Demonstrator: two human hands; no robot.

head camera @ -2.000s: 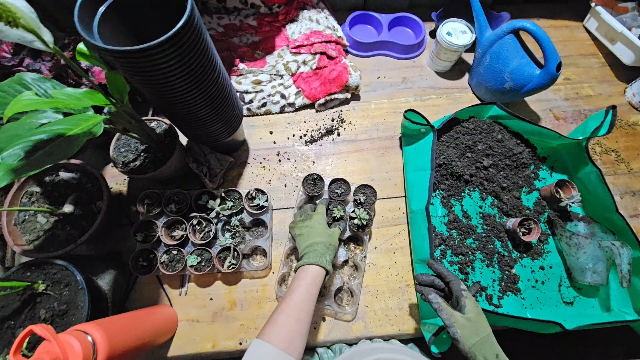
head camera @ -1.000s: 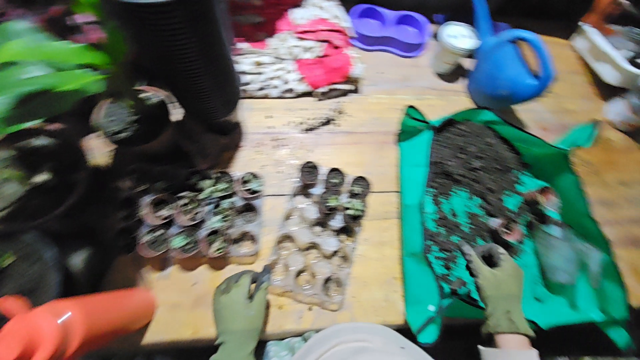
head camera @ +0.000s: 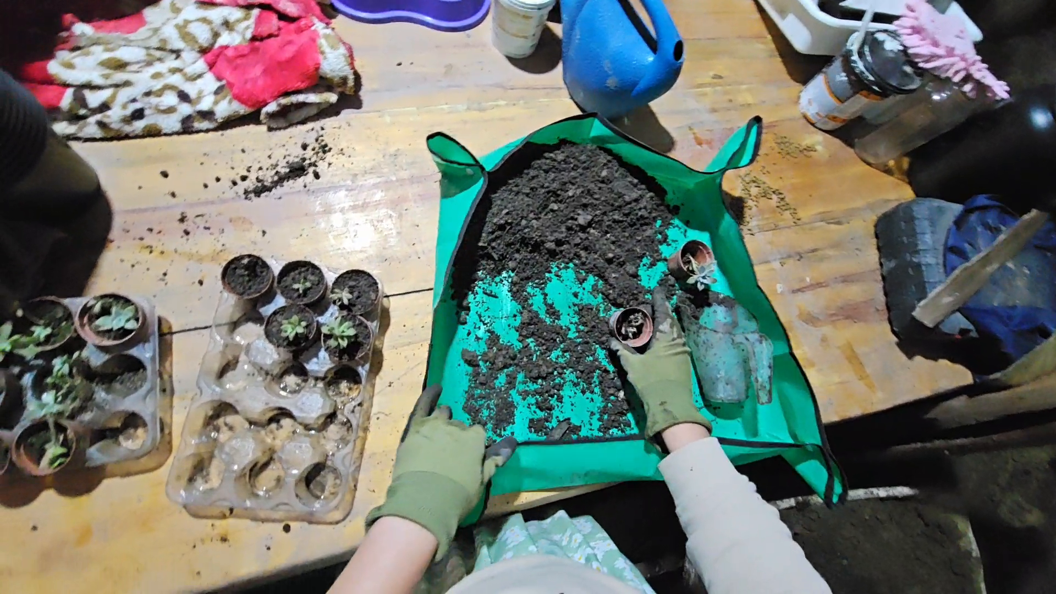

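On a green potting mat (head camera: 540, 466) with raised edges lies dark potting soil (head camera: 569, 206). My right hand (head camera: 656, 363), in an olive glove, has its fingers around a small brown pot (head camera: 633, 327) that rests on the soil. A second small pot with a succulent (head camera: 691, 261) lies tilted just above it, and a clear plastic scoop (head camera: 722, 355) is to its right. My left hand (head camera: 445, 454), gloved too, rests at the mat's near left edge, fingers apart, holding nothing. Left of it a clear plastic tray (head camera: 272, 437) carries several small soil-filled pots, most with succulents.
Another tray of potted succulents (head camera: 148, 404) stands at far left. Beyond the mat are a blue watering can (head camera: 619, 58), a white tub (head camera: 520, 29), a purple dish (head camera: 421, 10) and a patterned cloth (head camera: 198, 66). Jars (head camera: 858, 78) and a dark container (head camera: 924, 256) are at right.
My left hand has gone from the plastic tray to the mat's left edge. My right hand has moved from the mat's near left corner to the small pot on the soil. The view has shifted right.
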